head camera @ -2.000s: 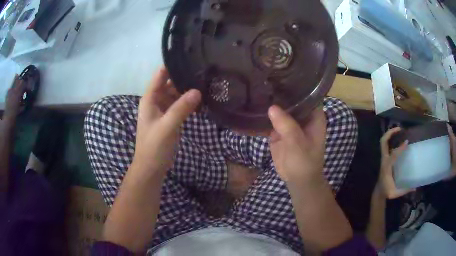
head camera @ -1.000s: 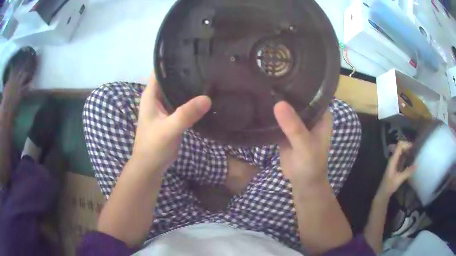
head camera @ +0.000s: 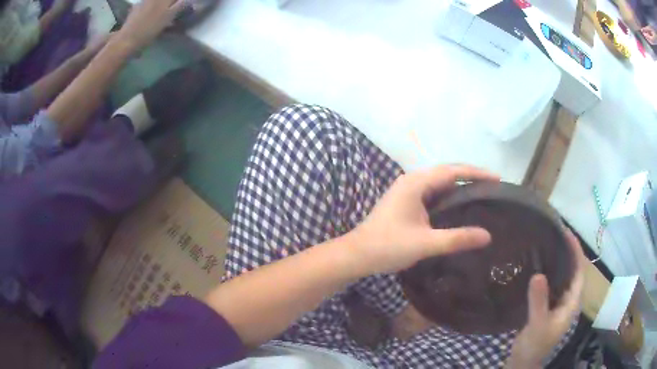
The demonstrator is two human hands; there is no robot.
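Note:
A brown base housing point(head camera: 479, 288), a round shallow dark plastic dish, is held tilted above the checked trousers at the right of the view. My left hand point(head camera: 414, 216) grips its upper left rim, with the thumb over the inner face. My right hand point(head camera: 551, 317) grips its lower right rim, thumb also over the inner face. A ringed vent shows dimly inside it; finer detail is blurred. Both hands are bare, and the fingers behind the rim are partly hidden.
Dash cam retail boxes point(head camera: 565, 54) lie on the white-covered table point(head camera: 346, 65), beside a clear plastic item point(head camera: 529, 101). An open box with a yellow-brown item point(head camera: 623, 317) is at lower right. Another person's arm point(head camera: 108, 61) reaches in at upper left. A printed carton point(head camera: 155, 252) lies on the floor.
The view has swung to the left, so the brown housing and my hands now appear lower and further right. My left hand has moved up its rim. Retail boxes on the table have come into view.

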